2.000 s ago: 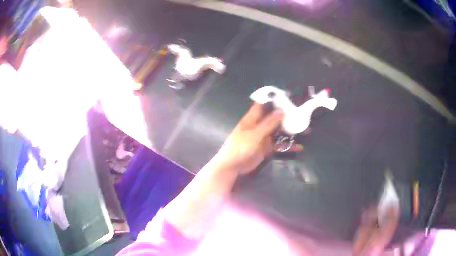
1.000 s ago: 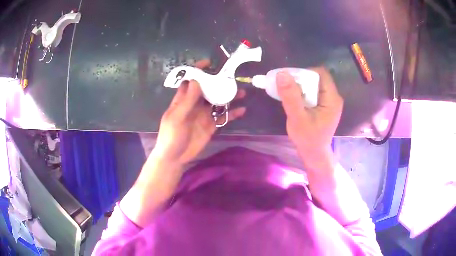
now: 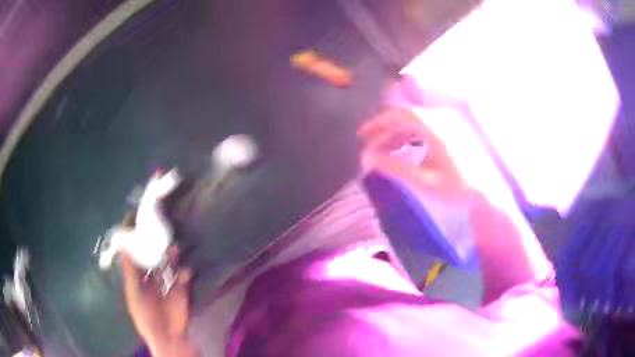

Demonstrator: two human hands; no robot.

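The view is badly blurred. My left hand [image 3: 157,303], at the lower left, holds a white scooter body [image 3: 150,233] over the dark green bench. A red spot shows at the body's upper end and thin shiny metal below it. The whitish squeeze bottle [image 3: 235,152] is on the bench to the right of the body, with no hand on it. My right hand [image 3: 411,157] is off the bench's right side, with fingers bent. A small pale shape shows among its fingers; I cannot tell whether it is gripped.
An orange-red stick [image 3: 322,68] lies on the bench at top centre. Another white body [image 3: 21,279] is at the far left edge. A large bright white sheet or panel [image 3: 529,97] is at the upper right. Blue crate-like surfaces [image 3: 602,244] are at the right.
The view has swung to the right. My right hand has let go of the squeeze bottle and moved right, beyond the bench edge. My left hand still holds the scooter body.
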